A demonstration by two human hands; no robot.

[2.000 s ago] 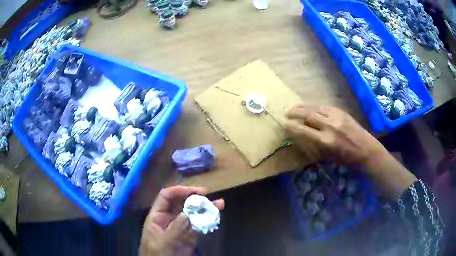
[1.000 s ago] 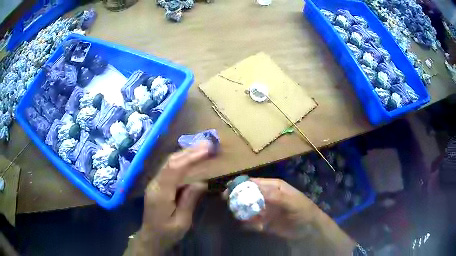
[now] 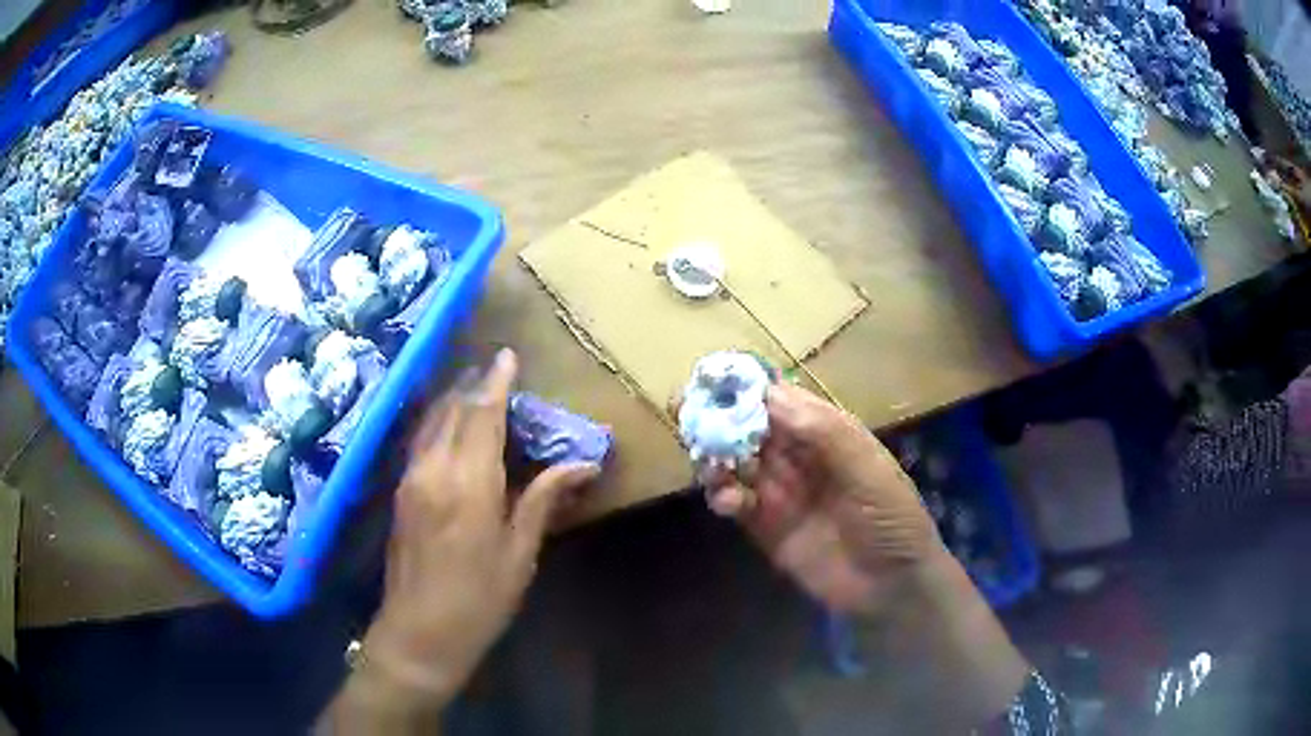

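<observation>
My right hand (image 3: 834,496) holds a white ruffled piece (image 3: 723,408) by its edge, over the table's front edge. The piece has a hollow in its middle. A purple base piece (image 3: 558,431) lies on the table near the edge. My left hand (image 3: 467,496) is beside it with fingers and thumb apart, the thumb at its near side; it is not closed on it. A cardboard sheet (image 3: 618,295) bears a small white glue dish (image 3: 695,269). A thin stick (image 3: 762,327) rests in the dish and runs behind the white piece.
A blue tray (image 3: 350,475) of purple bases and assembled ornaments stands at left, another blue tray (image 3: 992,266) at right. A third blue tray (image 3: 1018,525) is below the table edge. Piles of white pieces (image 3: 86,137) lie far left and far right.
The stick has been let go. The white piece has passed from my left hand to my right hand and moved up towards the cardboard. My left hand has moved beside the purple base.
</observation>
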